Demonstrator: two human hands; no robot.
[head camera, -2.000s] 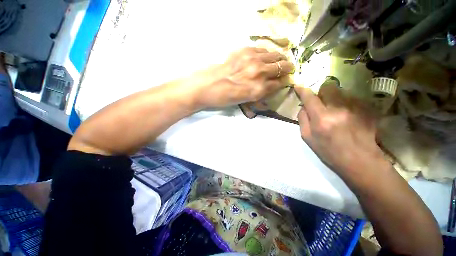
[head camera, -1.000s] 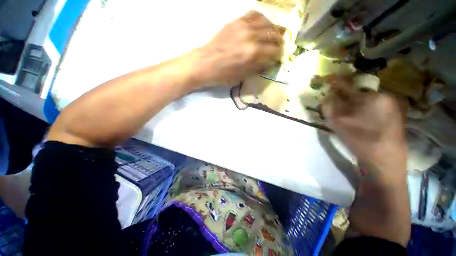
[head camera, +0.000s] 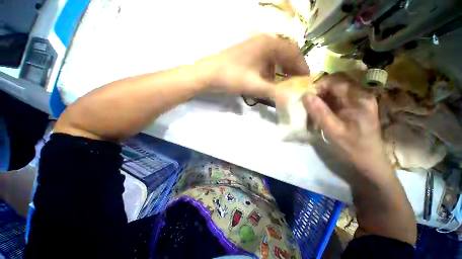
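Observation:
A small cream fabric piece (head camera: 293, 103) hangs between my two hands in front of the needle area, slightly blurred. My left hand (head camera: 256, 63) pinches its left upper side. My right hand (head camera: 344, 114) holds its right side with thumb and fingers. The off-white machine head (head camera: 337, 25) is at the top right, with the needle area behind my fingers. The bed plate is mostly hidden by my hands and the fabric; a thin dark loop (head camera: 249, 100) shows at its left corner.
A crumpled beige fabric pile (head camera: 418, 126) lies at the right, past the ribbed white knob (head camera: 376, 77). A slim dark tool (head camera: 429, 195) lies at the table's far right. The white tabletop's front edge (head camera: 243, 154) runs above the apron (head camera: 228, 202) and blue basket (head camera: 314, 217).
My hands have come together from apart, my right hand moving left and my left hand slightly down. The cream piece now shows raised between them, where earlier they worked at the needle.

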